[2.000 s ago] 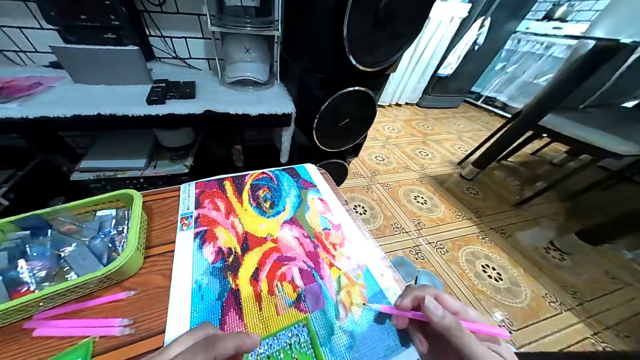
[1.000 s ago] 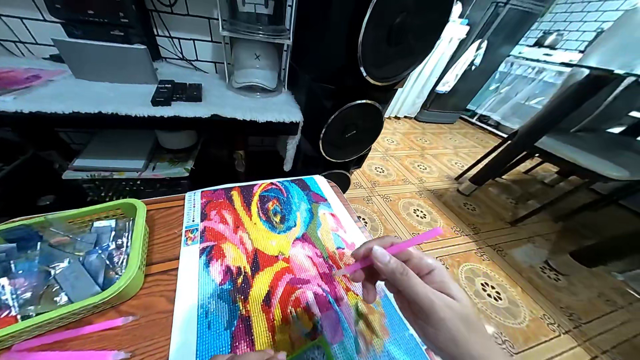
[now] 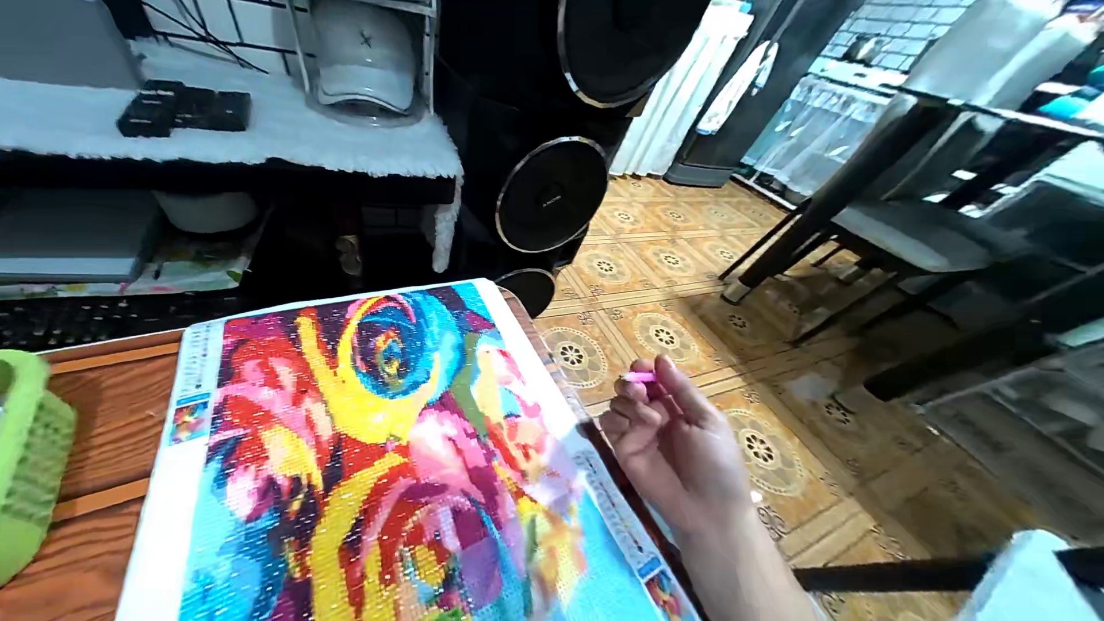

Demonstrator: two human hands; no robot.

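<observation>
My right hand (image 3: 668, 431) is off the right edge of the table, palm turned up, fingers curled round a pink pen-like applicator (image 3: 641, 378), of which only a short end shows. Left of it a colourful diamond painting canvas (image 3: 371, 431) with white margins lies on the wooden table (image 3: 103, 431). A yellow and blue swirl fills its upper part. At the bottom edge of the view a small bit of green (image 3: 448, 614) shows over the canvas. My left hand is out of view.
A green plastic basket (image 3: 34, 466) stands at the left edge. Behind the table are a shelf with a fluffy white cover (image 3: 285, 129), a cap in a clear case (image 3: 366, 65) and black speakers (image 3: 552, 194). A chair (image 3: 931, 237) stands on the patterned tile floor (image 3: 664, 332).
My right hand has moved off the canvas to the right with the pink applicator and turned palm up. My left hand and the green tray have dropped almost wholly from view as the view shifted.
</observation>
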